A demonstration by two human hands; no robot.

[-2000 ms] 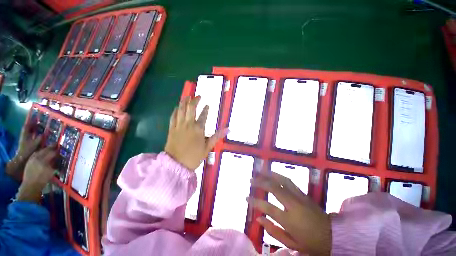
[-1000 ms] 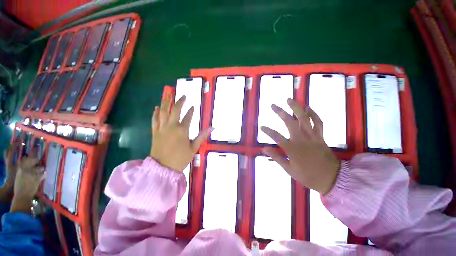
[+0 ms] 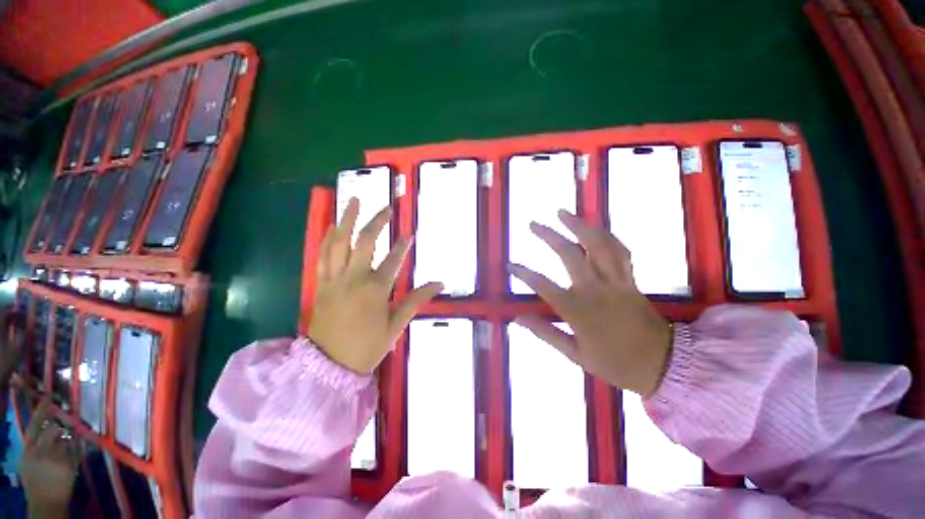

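A red-orange tray [image 3: 495, 304] lies in front of me with two rows of smartphones, most with white screens. My left hand [image 3: 357, 294] is spread over the far-left phone [image 3: 352, 187] of the back row, fingertips on or just above its screen. My right hand [image 3: 596, 299] is spread over the back-row middle phone [image 3: 541, 186] and its right edge, holding nothing. The back-right phone [image 3: 761, 218] shows faint text lines. My sleeves cover parts of the front row. Whether the fingertips touch glass is hard to tell.
A tray of dark-screened phones [image 3: 238, 106] lies at the far left. Nearer, stacked trays [image 3: 170, 405] hold lit and dark phones, with another person's hand [image 3: 49, 461] beside them. More red trays [image 3: 862, 132] stand at the right edge. The green bench [image 3: 446, 91] lies behind.
My right hand has moved from the front row up to the back row. My left hand stays over the far-left phone. The view has shifted, and the trays at the right edge show more.
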